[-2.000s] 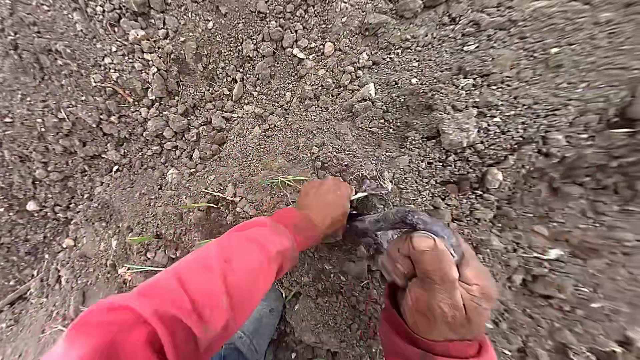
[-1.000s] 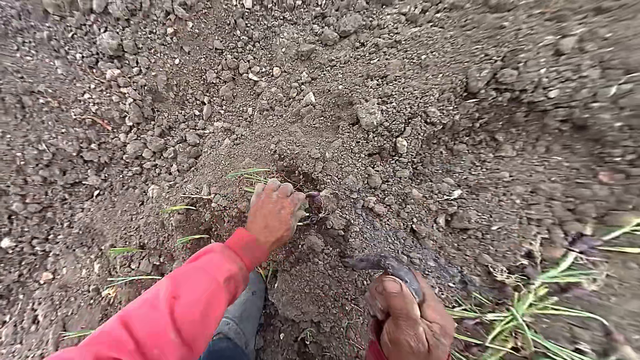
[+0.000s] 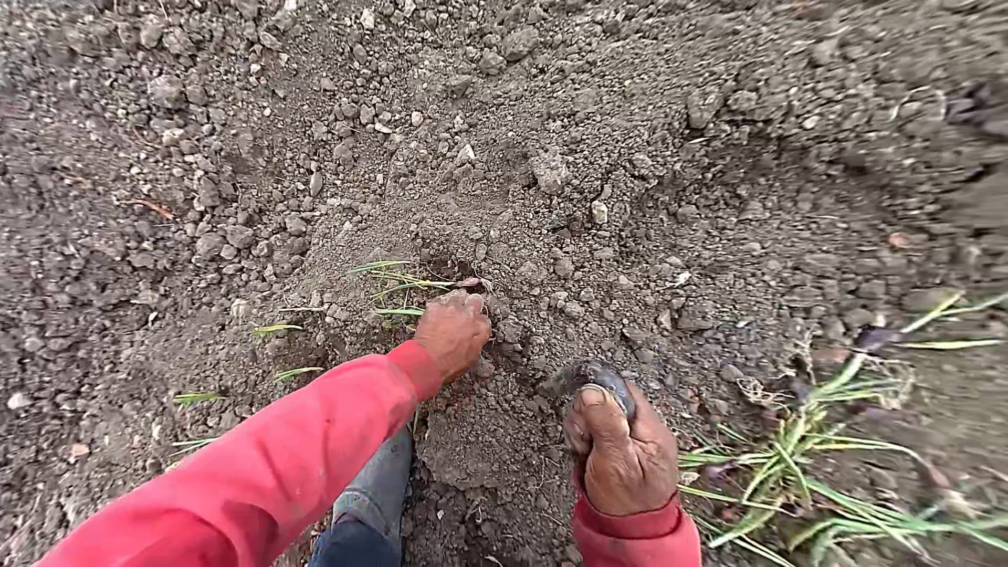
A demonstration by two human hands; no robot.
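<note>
My left hand (image 3: 454,331), in a red sleeve, is low over the soil with its fingers curled down. Just beyond its knuckles lies a young onion-like plant with a purplish bulb (image 3: 472,282), its green leaves pointing left. The fingertips are hidden, so whether they pinch anything is unclear. To the right, my right hand (image 3: 622,453) is closed around a dark, curved, smooth tool (image 3: 598,376), thumb on top. The tool's narrow end points left toward the loosened soil, apart from the left hand.
A loose bunch of green-leaved seedlings (image 3: 795,449) lies at the lower right. Several leaf tips, such as one green shoot (image 3: 276,329), stick out of the soil at left. Clods and small stones cover the ground. A trouser leg (image 3: 378,488) shows at the bottom.
Two seconds ago the curved tool's end was beside my left hand; now the two are apart. The seedling bunch has come into view at the lower right as the view shifted.
</note>
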